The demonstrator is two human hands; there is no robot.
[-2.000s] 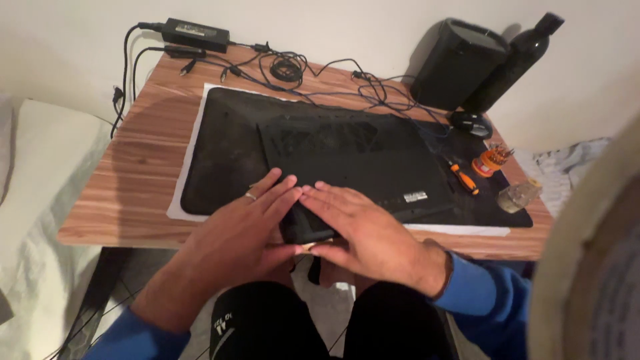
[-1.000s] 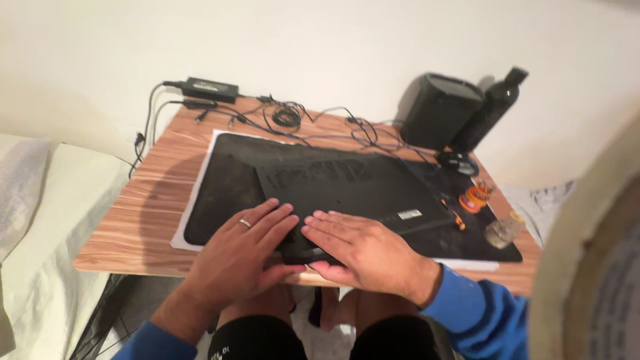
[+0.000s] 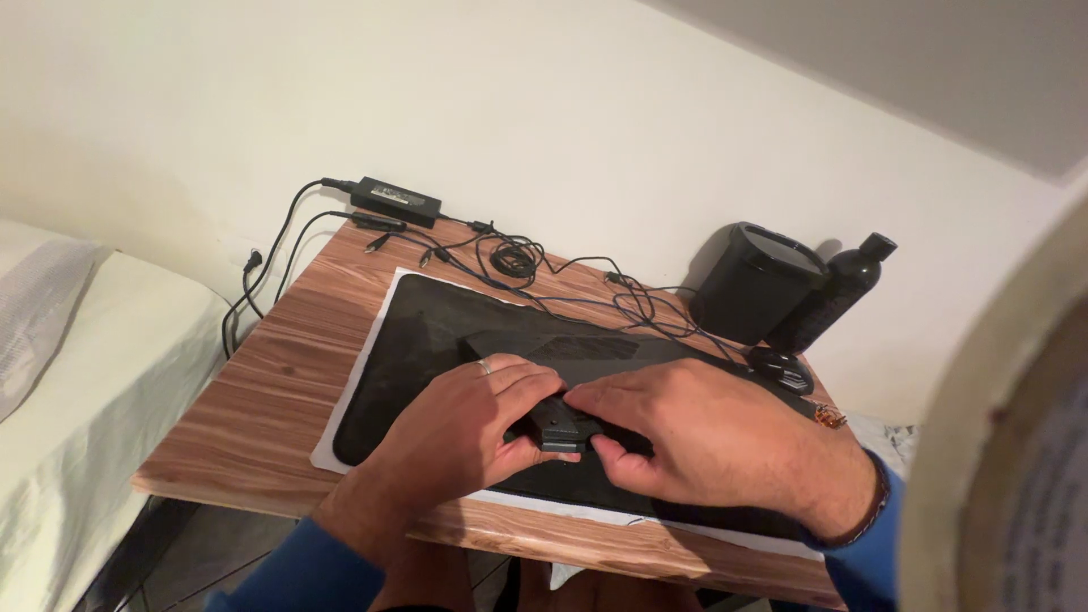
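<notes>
A black laptop (image 3: 586, 348), its vented underside facing up, lies on a black desk mat (image 3: 382, 374). My left hand (image 3: 467, 416), with a ring on one finger, grips the laptop's near edge, fingers on top and thumb below. Just right of it, my right hand (image 3: 688, 425) pinches the same edge between thumb and fingers. A dark corner of the casing shows between both hands. The hands cover much of the laptop, and its right part is hidden.
A power adapter (image 3: 396, 201) and tangled black cables (image 3: 514, 255) lie along the wooden table's (image 3: 280, 382) back. A black cylindrical container (image 3: 756, 280), a dark bottle (image 3: 833, 289) and a computer mouse (image 3: 780, 369) stand at the right. A blurred round object (image 3: 952, 425) blocks the right edge.
The laptop's near edge is now tilted up off the mat, with both hands around it; earlier the hands lay flatter on it. The view has shifted.
</notes>
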